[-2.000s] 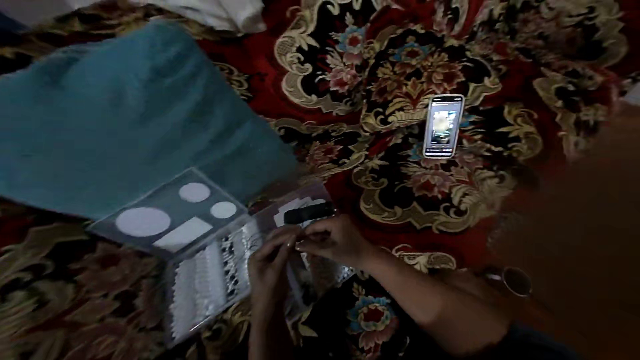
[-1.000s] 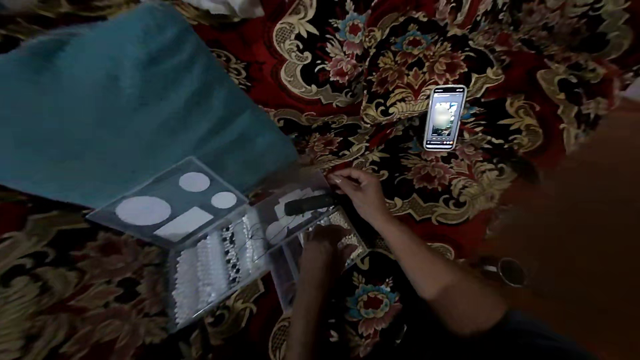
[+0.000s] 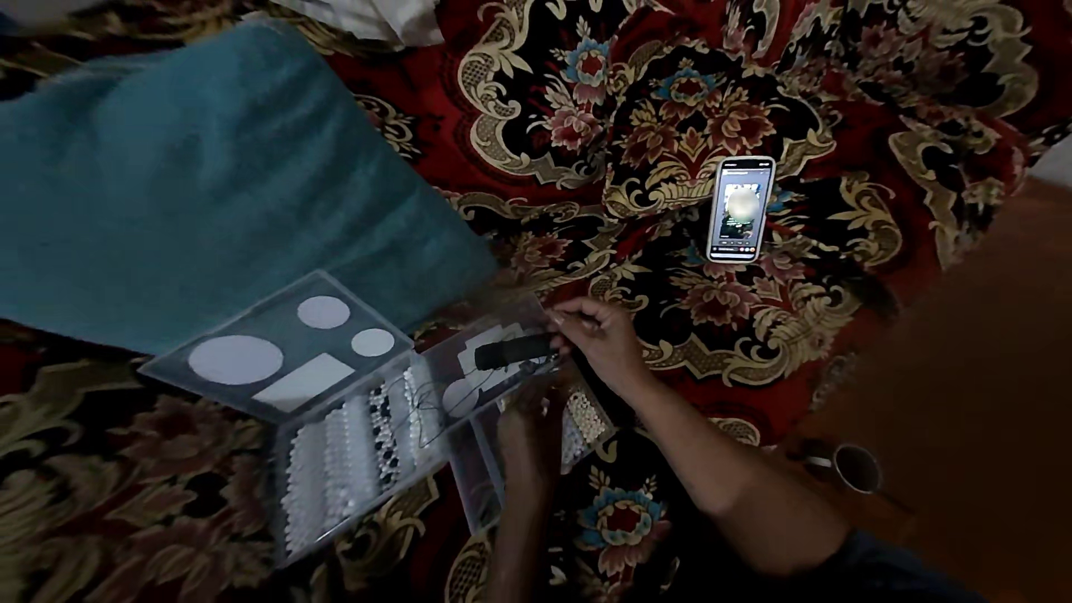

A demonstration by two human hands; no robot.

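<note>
My left hand [image 3: 532,419] is over a clear plastic compartment box [image 3: 477,490], beside beige beads [image 3: 586,414]; its fingers are dark and blurred, so what they hold is hidden. Up and to the right, my right hand [image 3: 599,339] has thumb and forefinger pinched together at the box lid's edge; whether a thread lies between them cannot be told. Left of it, a dark rolled item [image 3: 512,352] lies over white paper pieces on the clear lid. Thin dark cord [image 3: 419,402] loops toward a second open box [image 3: 364,523] with rows of white beads and one black-and-white row.
A teal cushion [image 3: 226,184] lies behind the boxes at the left. A lit smartphone [image 3: 741,209] rests on the red and black floral cloth [image 3: 695,293]. At the lower right, a cup [image 3: 856,469] stands on a brown surface [image 3: 946,385]. White cloth [image 3: 385,18] is at the top.
Two seconds ago my hands were close together over the box. My right hand has since moved up and right, apart from my left, which has shifted right and lower.
</note>
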